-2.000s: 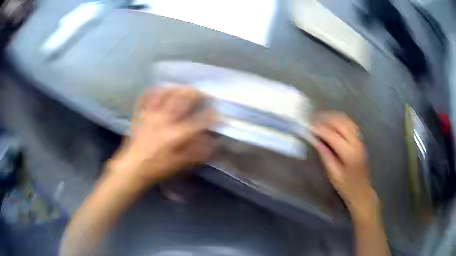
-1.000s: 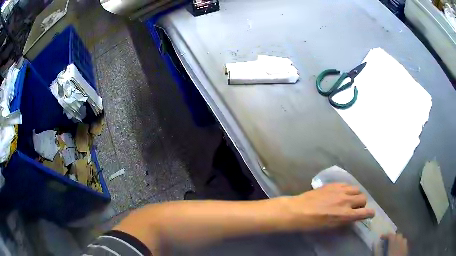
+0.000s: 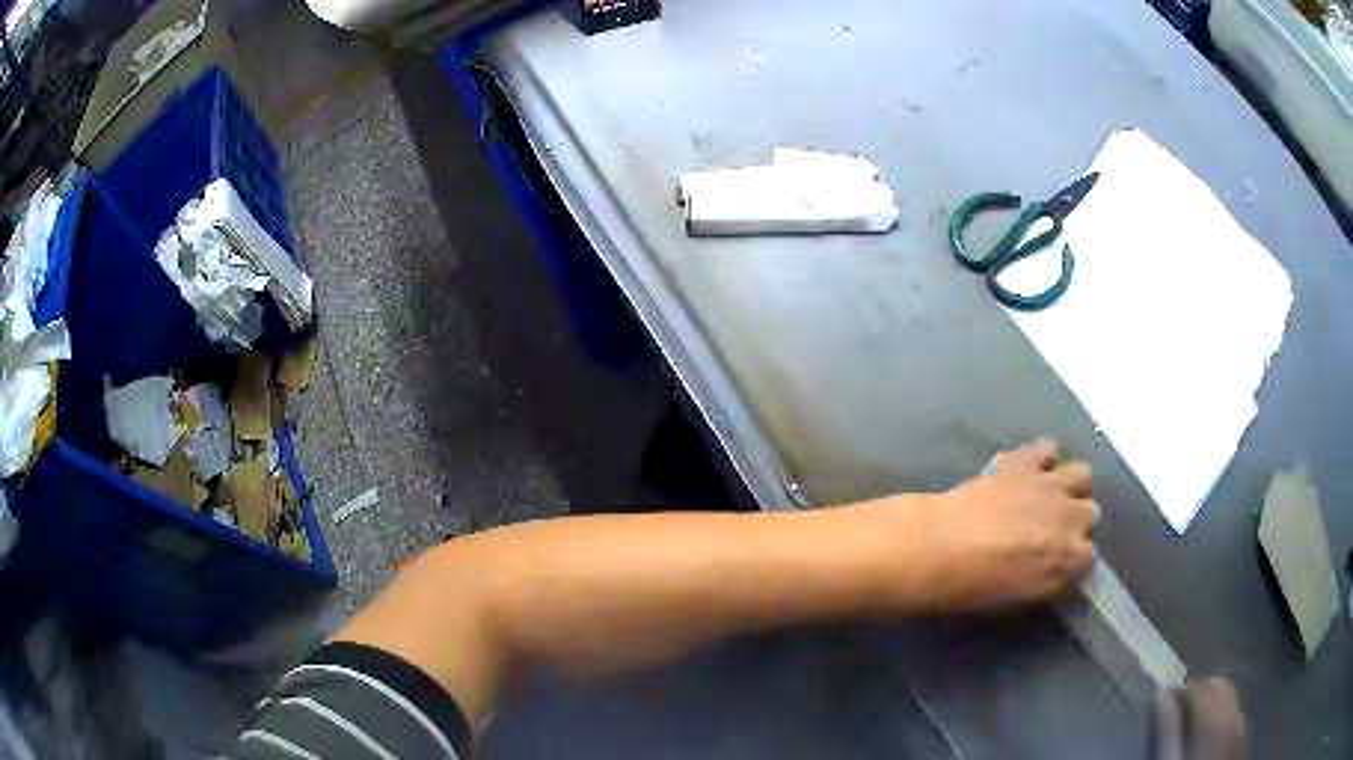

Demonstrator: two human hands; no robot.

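Note:
A pale fabric piece (image 3: pixel 1123 627) lies as a narrow strip on the grey table at the lower right. My left hand (image 3: pixel 1027 523) is on its upper end with fingers curled, holding it and covering that end. My right hand (image 3: pixel 1214 719) is small, blurred and partly cut off by the bottom edge, at the strip's lower end; its grip is unclear. Whether a template is inside the fabric cannot be seen.
Green-handled scissors (image 3: pixel 1014 250) lie partly on a white sheet stack (image 3: pixel 1172 356). Folded white strips (image 3: pixel 789 195) lie near the table's left edge. A beige piece (image 3: pixel 1297 561) is at the right, a dark block (image 3: pixel 617 12) at the far edge. A blue crate (image 3: pixel 163 552) with scraps stands on the floor.
Since one second ago, the fabric has become narrower. My left hand has moved slightly up the frame and its fingers are more curled. My right hand stays at the lower end, shifted slightly right.

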